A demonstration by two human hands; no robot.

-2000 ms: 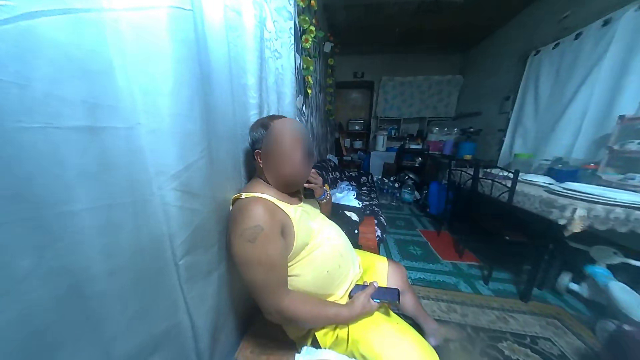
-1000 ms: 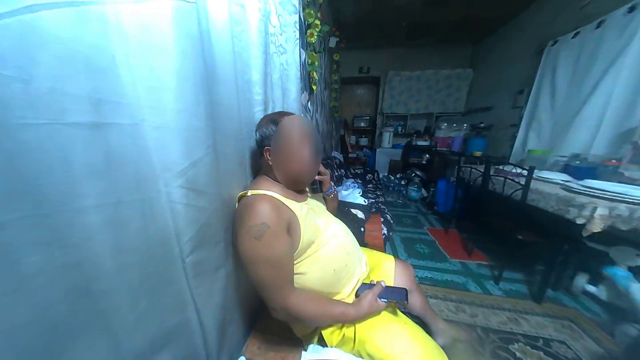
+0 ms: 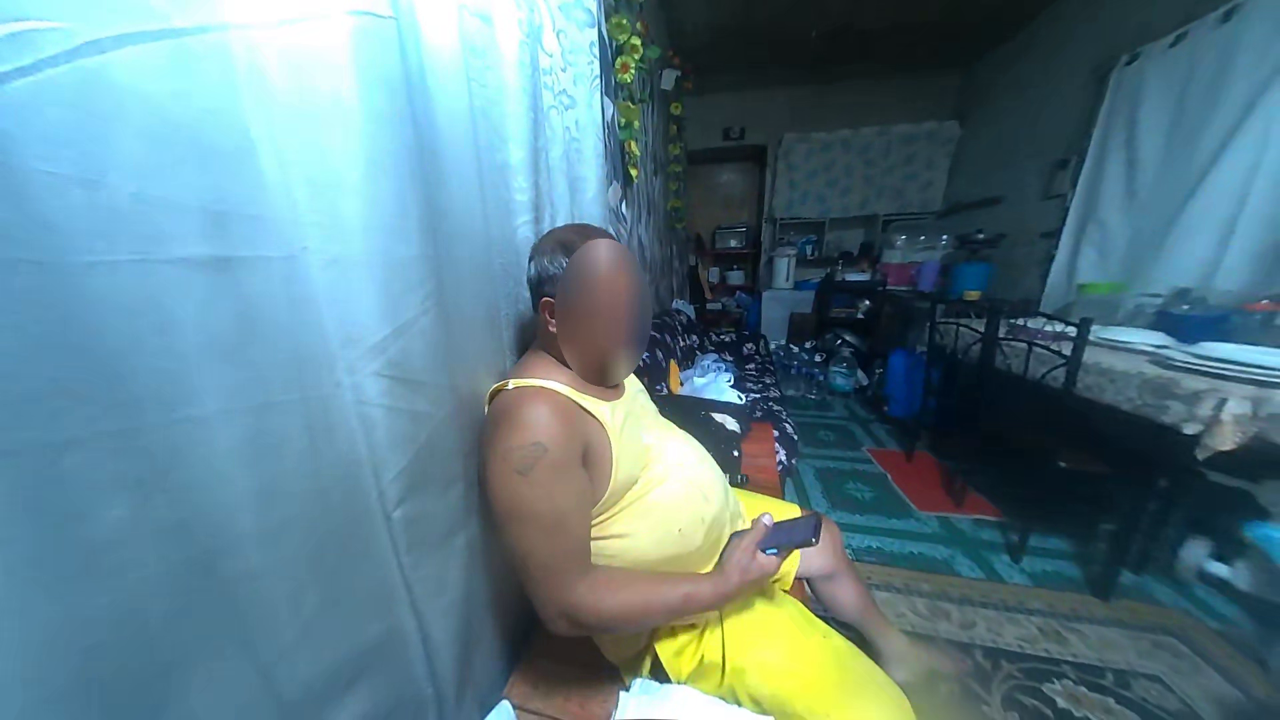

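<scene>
Neither my left hand nor my right hand shows in the head view. Beside me sits another person [image 3: 660,480] in a yellow tank top and yellow shorts, leaning against a pale curtain [image 3: 250,400]. That person's hand [image 3: 748,562] holds a dark smartphone [image 3: 790,535] over the lap. The person's other hand cannot be seen. A white cloth [image 3: 680,702] lies at the bottom edge, on the wooden seat [image 3: 565,678].
A dark flowered sofa [image 3: 770,375] carries a white plastic bag [image 3: 712,382]. At right, black metal chairs [image 3: 1035,345] stand by a table with a patterned tablecloth [image 3: 1160,395]. A red mat [image 3: 930,485] and a patterned rug [image 3: 1070,640] lie on the floor.
The other person's raised hand, near the face in the earlier frames, has gone out of sight. The phone stays in the person's other hand.
</scene>
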